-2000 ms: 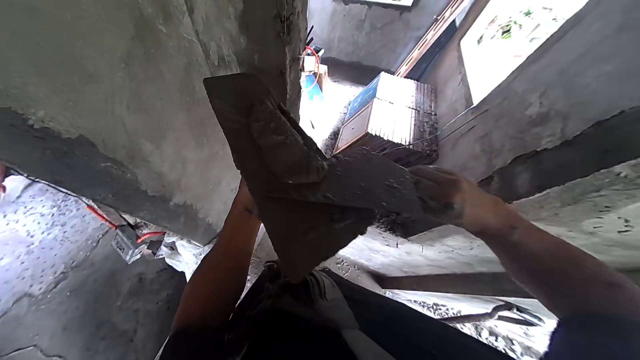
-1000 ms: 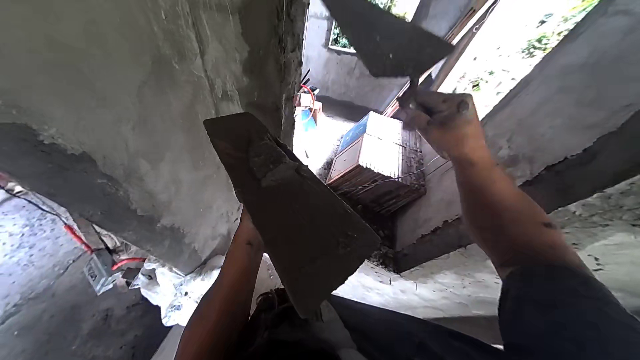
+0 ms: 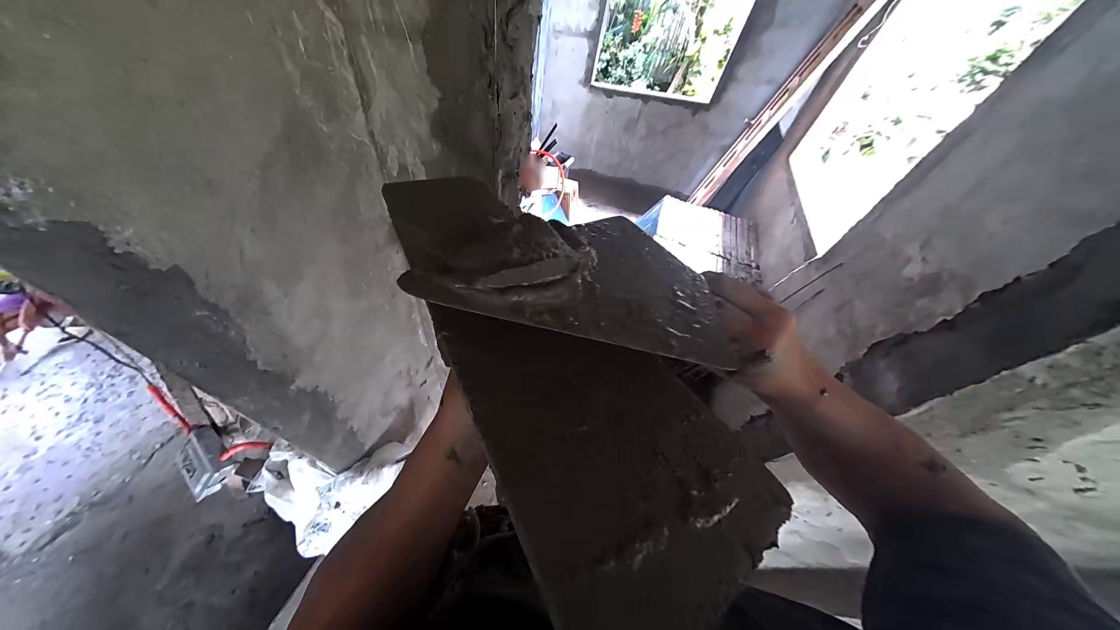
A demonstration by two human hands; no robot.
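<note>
A plasterer's hawk, a flat board [image 3: 586,437] smeared with wet mortar, stretches from the centre to the bottom of the view. My left forearm runs up beneath it; the board hides my left hand. Over the upper part of the board lies the blade of a trowel [image 3: 639,293], its tip toward the left. My right hand [image 3: 757,328] is closed at the trowel's wide end, its handle hidden behind blade and fingers. A lump of wet mortar [image 3: 534,262] sits at the blade's left part, against the board.
A rendered wall or column [image 3: 219,175] fills the left side. Behind the trowel stands a stack of panels or crates [image 3: 709,232]. A white plastic sack [image 3: 328,494] and a red-handled tool [image 3: 206,455] lie lower left. Window openings [image 3: 669,48] are at the back; at far left a person [image 3: 22,315] partly shows.
The trowel, raised at upper right and away from the board one second ago, has come down left onto the board with my right hand. The board sits larger in the view.
</note>
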